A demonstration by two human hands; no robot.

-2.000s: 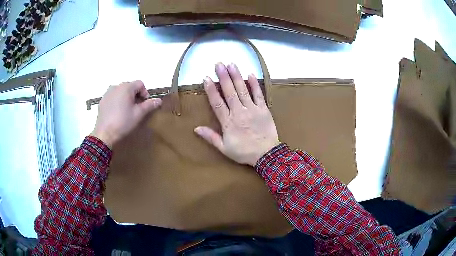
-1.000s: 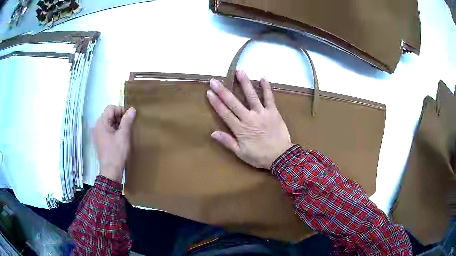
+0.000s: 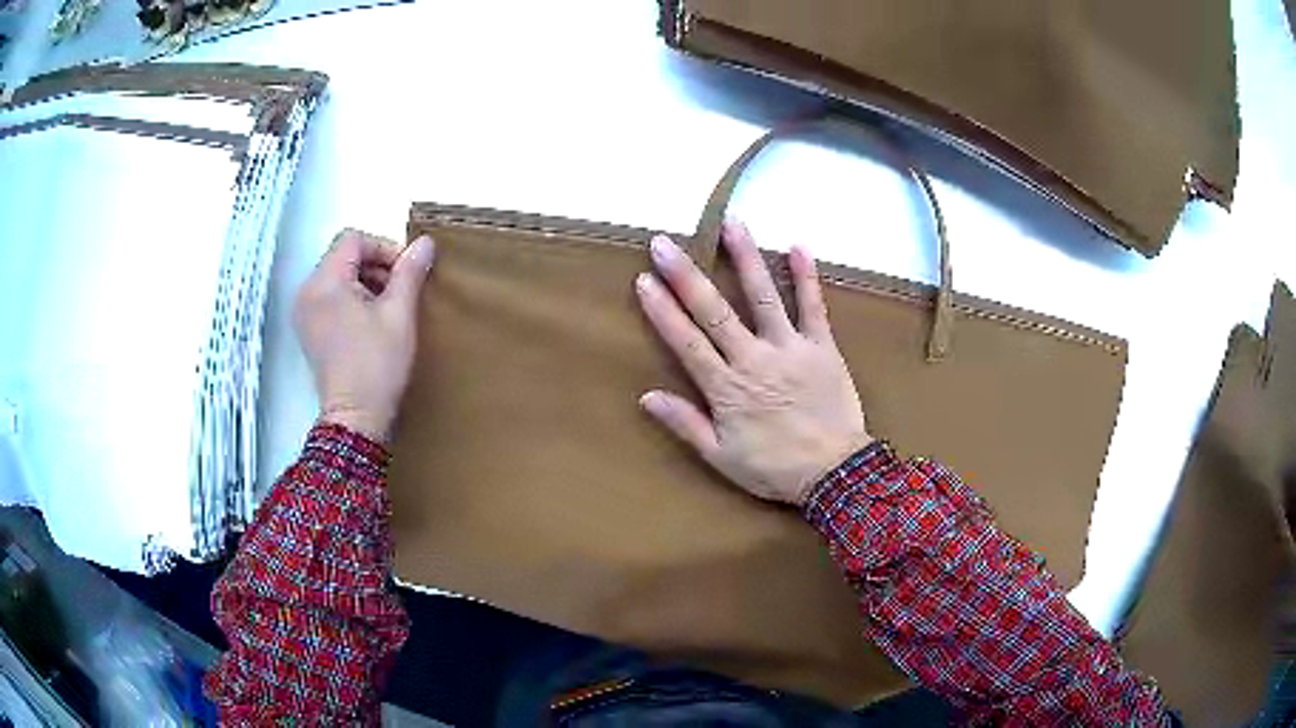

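A brown outer panel [image 3: 569, 427] lies flat in front of me, its handle [image 3: 938, 228] arching away from its top edge. A narrow brown top facing [image 3: 547, 223] with a pale line shows just behind that edge. My left hand [image 3: 363, 320] pinches the panel's left edge near the upper left corner between thumb and fingers. My right hand [image 3: 768, 370] lies flat, fingers spread, on the panel's upper middle by the left handle end. It covers part of the top edge. The lining under the panel is mostly hidden.
A white lining stack [image 3: 114, 313] with brown top strips lies at the left. A stack of assembled brown panels [image 3: 995, 86] lies beyond the work at upper right. Brown outer panels [image 3: 1229, 526] lie at the right edge. Small closure pieces [image 3: 192, 17] are cut off at the upper left.
My left hand has moved from the top edge to the left edge, then up near the corner. The facing's left end now lines up with the panel. My right hand stays flat; the view has shifted.
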